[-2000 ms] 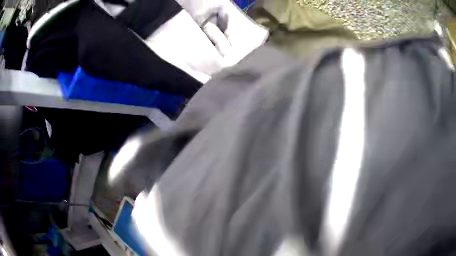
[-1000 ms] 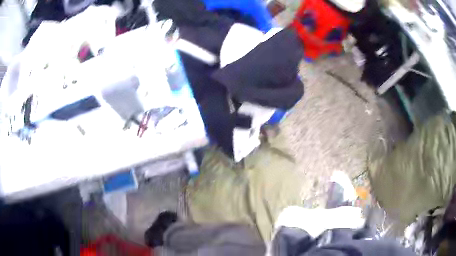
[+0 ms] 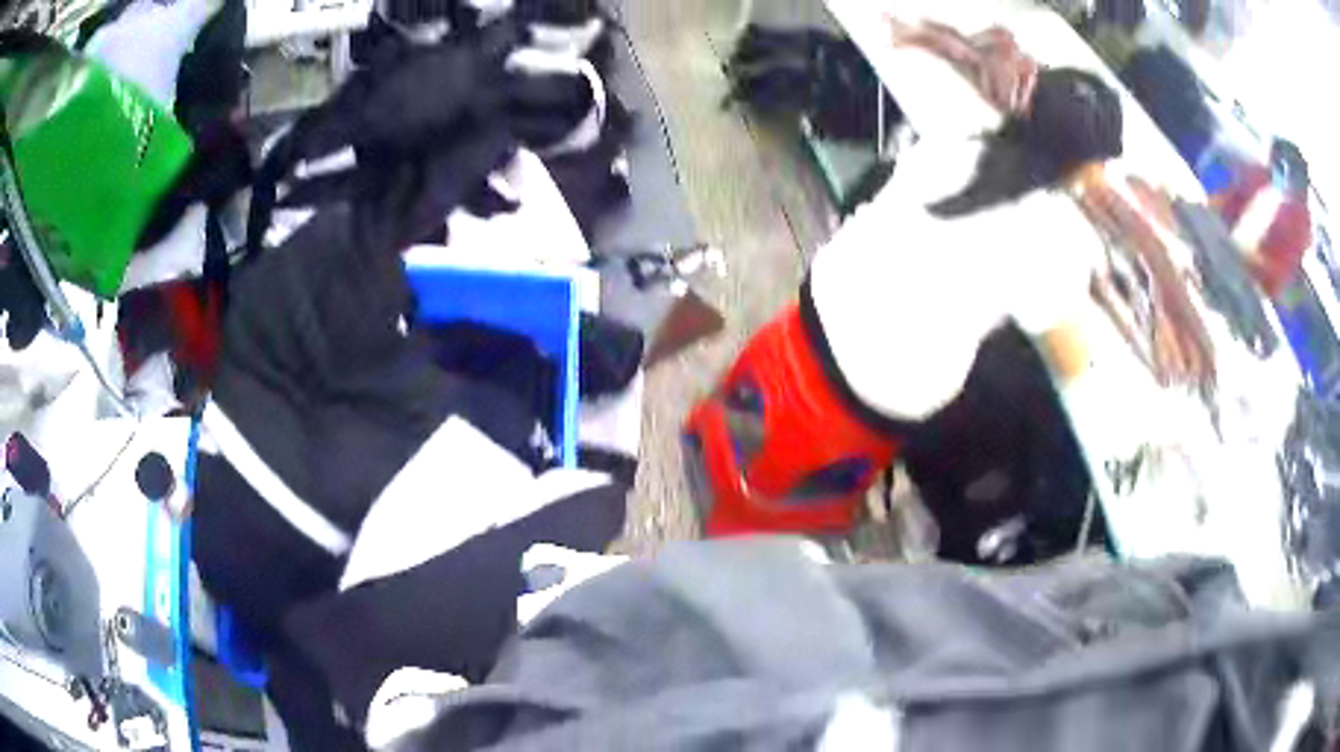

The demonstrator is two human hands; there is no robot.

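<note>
A bundle of grey garment pieces (image 3: 911, 632) lies across the bottom of the head view, close to the camera, with white bits at its left end and lower edge. Its lower part is cut off by the frame. Neither of my hands shows; whatever holds the bundle is hidden or out of the picture. Just beyond it, dark garment pieces (image 3: 323, 353) with white parts hang over and fill a blue bin (image 3: 507, 287).
A white sewing machine table (image 3: 96, 485) stands at the left, with a green sheet-like thing (image 3: 96, 162) beyond. A person in a white top (image 3: 941, 279) sits by a red-covered seat (image 3: 779, 441) at a long worktable at right. A speckled floor strip (image 3: 705, 191) runs between.
The view has swung forward and up from the near table and floor sacks. The grey bundle now spans more of the bottom edge. The seated person and the long worktable have come into view.
</note>
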